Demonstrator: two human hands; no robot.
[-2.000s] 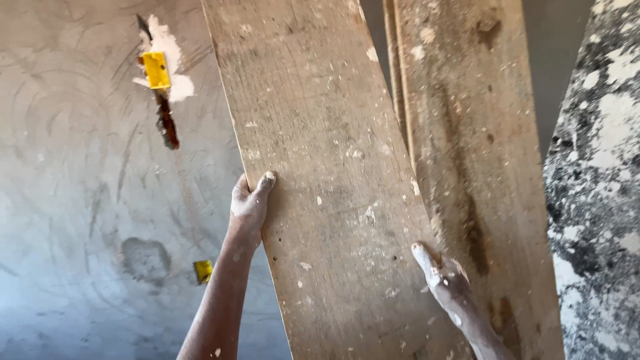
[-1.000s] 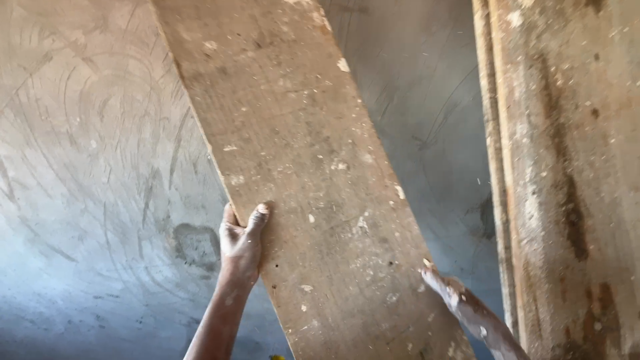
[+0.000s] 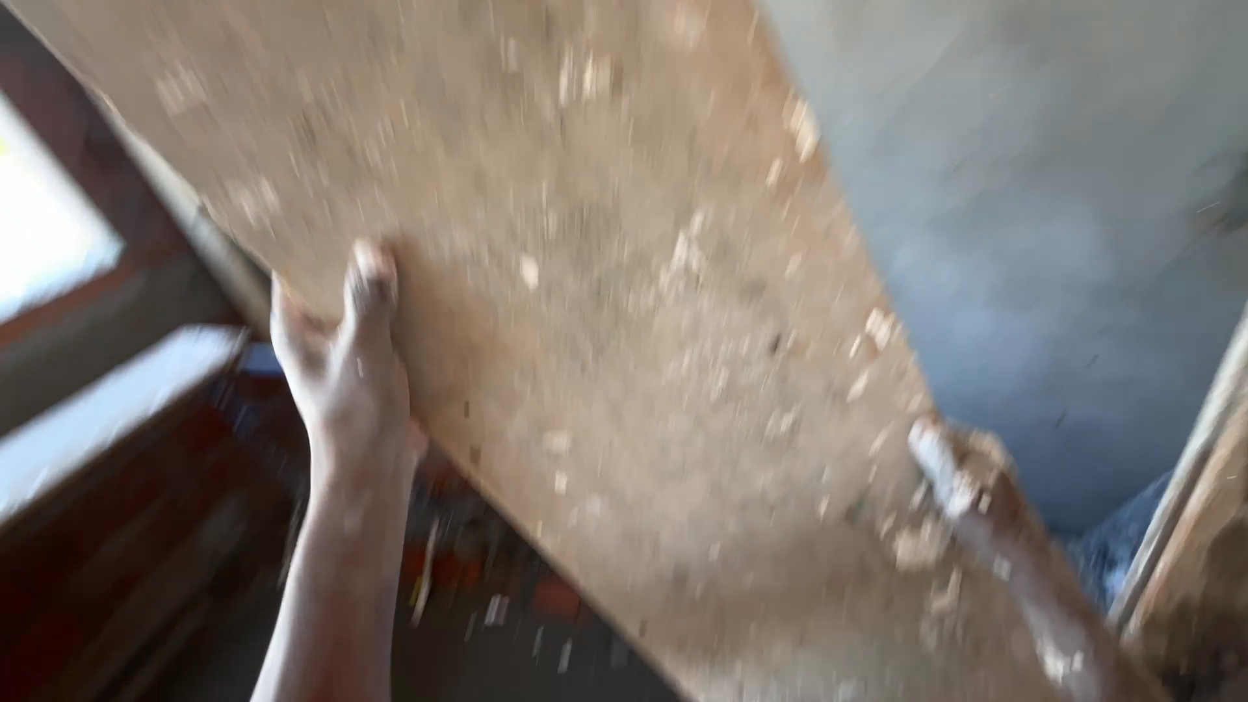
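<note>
A long wooden board [image 3: 624, 322], spotted with pale plaster or paint, slants across the middle of the view from upper left to lower right. My left hand [image 3: 346, 361] grips its left edge, thumb on the face and fingers behind. On the right edge, lower down, my right hand [image 3: 965, 478] holds the board with its thumb on the near face; its other fingers are mostly hidden. Whitish residue coats both hands. Motion blurs the picture, and both ends of the board lie outside it.
A grey plastered wall [image 3: 994, 195] stands behind on the right. At the right edge another wooden board [image 3: 1189, 546] leans. A bright window opening [image 3: 44, 214] and a pale ledge [image 3: 117, 409] are at left, above dark reddish brickwork [image 3: 146, 546]. Blurred debris lies on the floor below.
The view has swung left, bringing the window opening and ledge in. The held board is more tilted and has moved away from the other boards. Both hands remain on its edges.
</note>
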